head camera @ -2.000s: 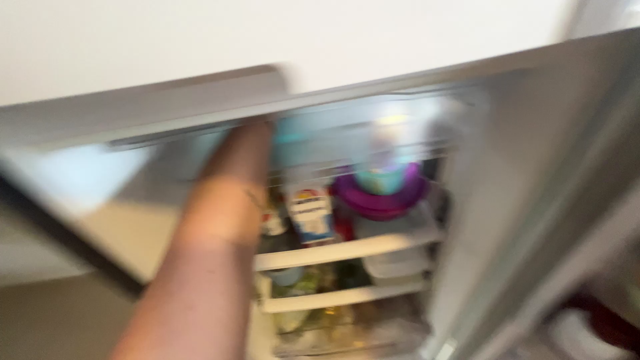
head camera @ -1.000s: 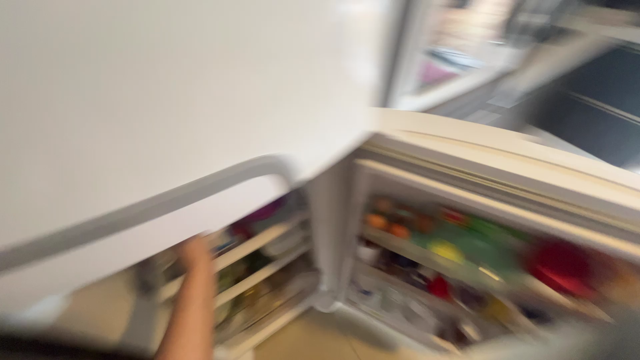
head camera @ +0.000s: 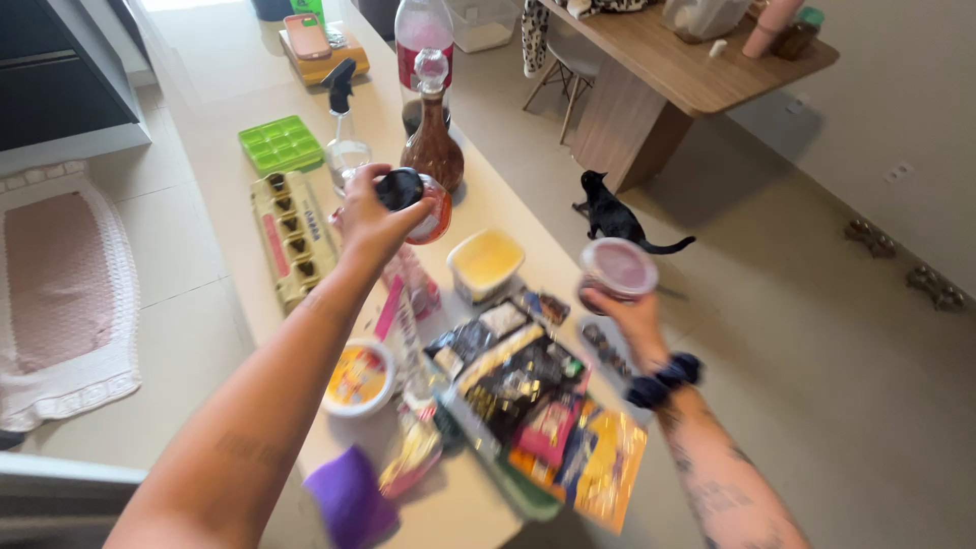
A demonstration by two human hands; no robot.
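My left hand [head camera: 377,217] grips a jar with a black lid [head camera: 399,190] and reddish contents, held above the counter beside a brown glass decanter [head camera: 433,149]. In my right hand [head camera: 633,316] is a round tub with a translucent pinkish lid [head camera: 619,267], held past the counter's right edge. Between and below the hands are an open tub of yellow spread [head camera: 486,263], a green tray of packaged food [head camera: 526,488] and a round tub with a yellow-orange lid [head camera: 358,377]. An egg carton [head camera: 290,236] lies left of my left forearm.
On the counter [head camera: 206,107] also stand a spray bottle [head camera: 347,145], a large plastic bottle [head camera: 424,46] and a green ice cube tray [head camera: 281,144]. A black cat [head camera: 610,213] is on the floor to the right, near a wooden table [head camera: 686,61].
The view has swung from the open fridge to the counter. Earlier, one arm reached toward the fridge; now both hands are visible, each holding a container.
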